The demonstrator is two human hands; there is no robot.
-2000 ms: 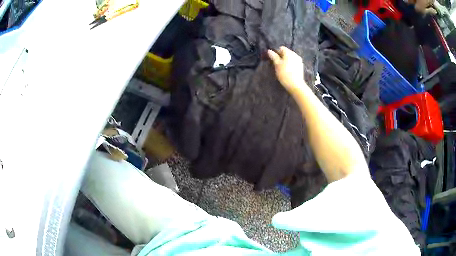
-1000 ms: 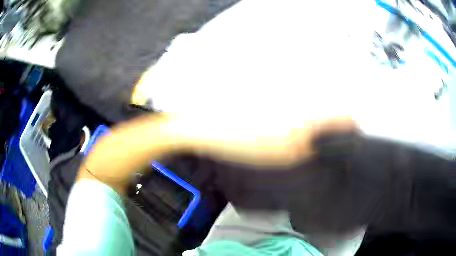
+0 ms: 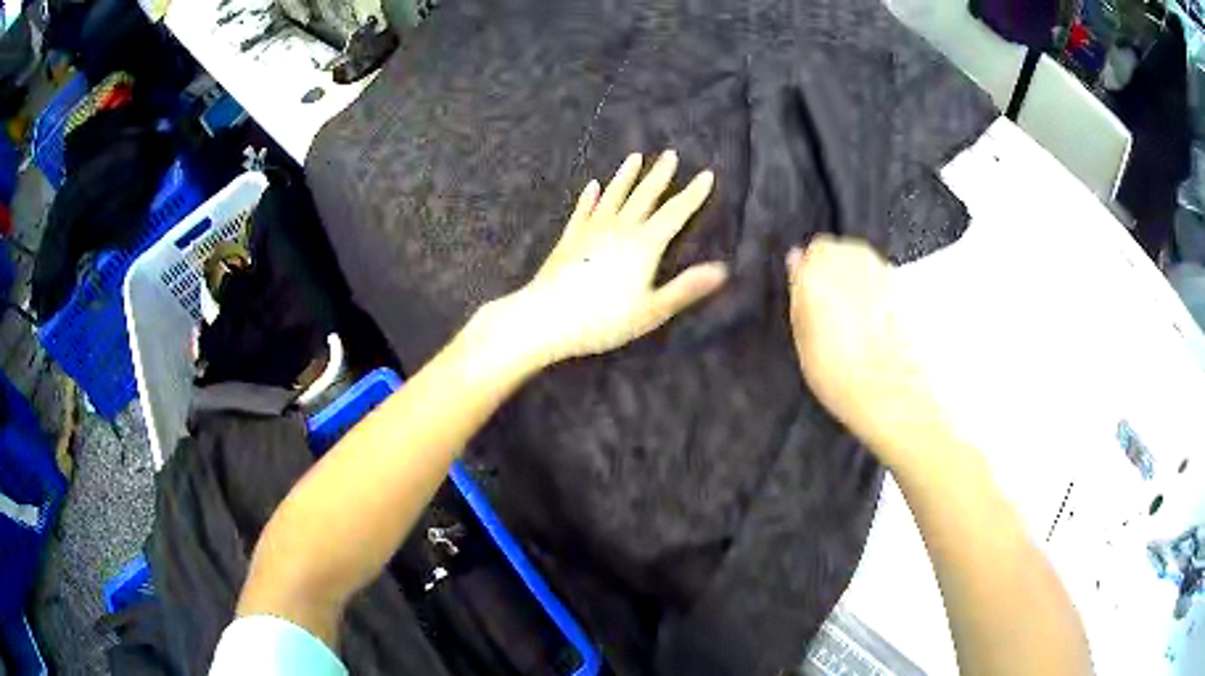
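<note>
A large dark charcoal garment piece (image 3: 582,449) lies spread over the white table (image 3: 1057,343) and hangs over its front edge. My left hand (image 3: 608,264) lies flat on the cloth with its fingers spread, holding nothing. My right hand (image 3: 852,324) is just to the right, its fingers curled down at a fold in the cloth; the fingertips are partly hidden and slightly blurred. Seam lines run up the cloth beyond my hands.
A blue plastic basket (image 3: 496,528) with dark cloth stands left of the table edge. A white basket (image 3: 146,337) with dark pieces is beyond it, and more blue baskets (image 3: 99,350) are at the far left. A ruler strip (image 3: 852,650) runs along the table's front edge.
The view has turned from the floor and cloth heap to the table. The dark cloth now lies spread on the table, and both hands are in view on it.
</note>
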